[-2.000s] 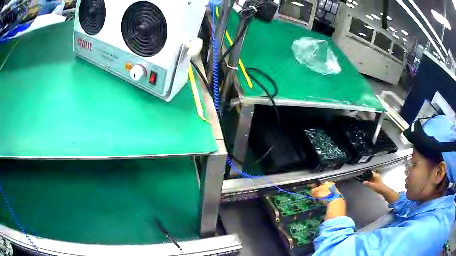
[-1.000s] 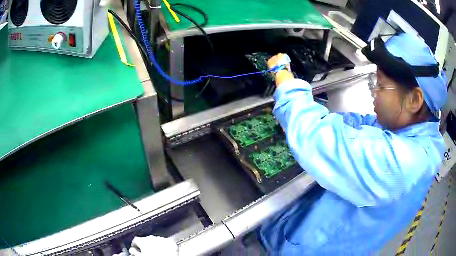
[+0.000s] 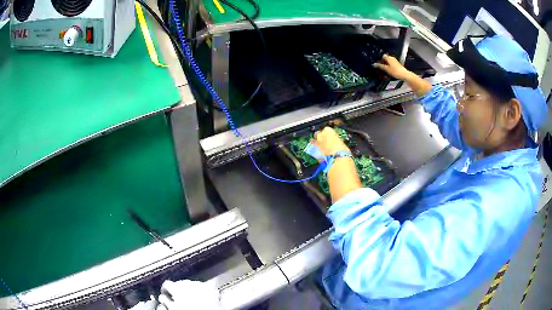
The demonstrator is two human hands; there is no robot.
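Observation:
A white-gloved hand, which looks like my right hand [image 3: 190,295], is cut off by the bottom edge at lower left. It is blurred over the near conveyor rails, and I cannot tell whether it holds anything. A small white patch beside it is unclear. My left hand is not identifiable. A black carrier [image 3: 318,192] with green circuit boards [image 3: 370,172] lies on the conveyor between the rails, in front of another person. That person's bare hand, with a blue wrist strap, is over the boards.
The person's other hand reaches into a dark bin under the bench. A component bin [image 3: 334,71] holds silvery-green parts. A blue coiled cord [image 3: 209,91] runs to the wrist strap. The white blower [image 3: 72,30] stands on the green bench. Metal rails [image 3: 200,234] edge the conveyor.
The view has swung right and down, and the gloved hand has come into view. The other person's strapped hand has moved from the bins to the boards; the other hand now reaches to a bin.

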